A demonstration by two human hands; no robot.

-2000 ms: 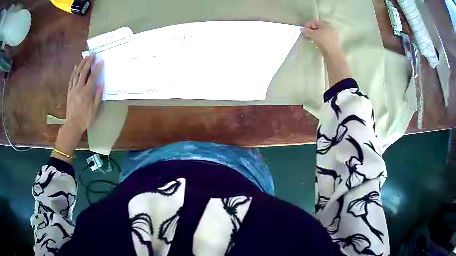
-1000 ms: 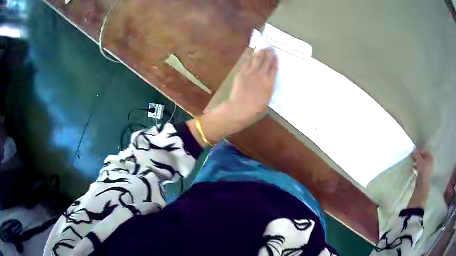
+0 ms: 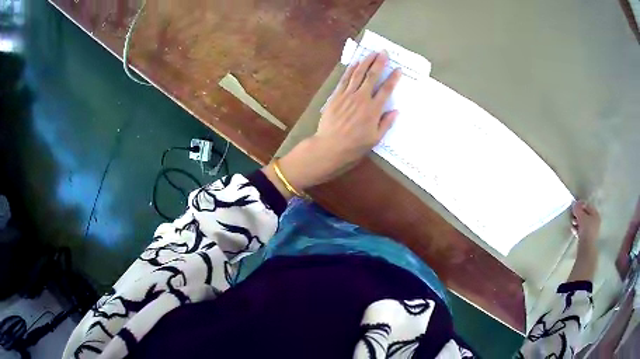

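The white paper pattern piece (image 3: 463, 154) lies on the khaki fabric (image 3: 533, 70), slanting from upper middle to lower right. A small white pattern tab (image 3: 400, 57) lies at its upper left end. My left hand (image 3: 356, 109) rests flat on that end with its fingers spread, holding nothing. My right hand (image 3: 586, 219) is small, at the pattern's far right corner. Its fingers are bent together at the corner and the fabric there; exactly what they pinch is hard to tell.
The brown wooden table (image 3: 281, 42) shows at upper left, with a thin khaki scrap (image 3: 249, 100) on it. A pale cord (image 3: 128, 52) loops over its edge. A white socket block (image 3: 201, 149) and black cables lie on the green floor (image 3: 91, 140).
The view has turned, so the table now runs diagonally and the yellow tool is out of view. My left hand has shifted further onto the pattern's end, its fingers more spread. My right hand stays at the corner.
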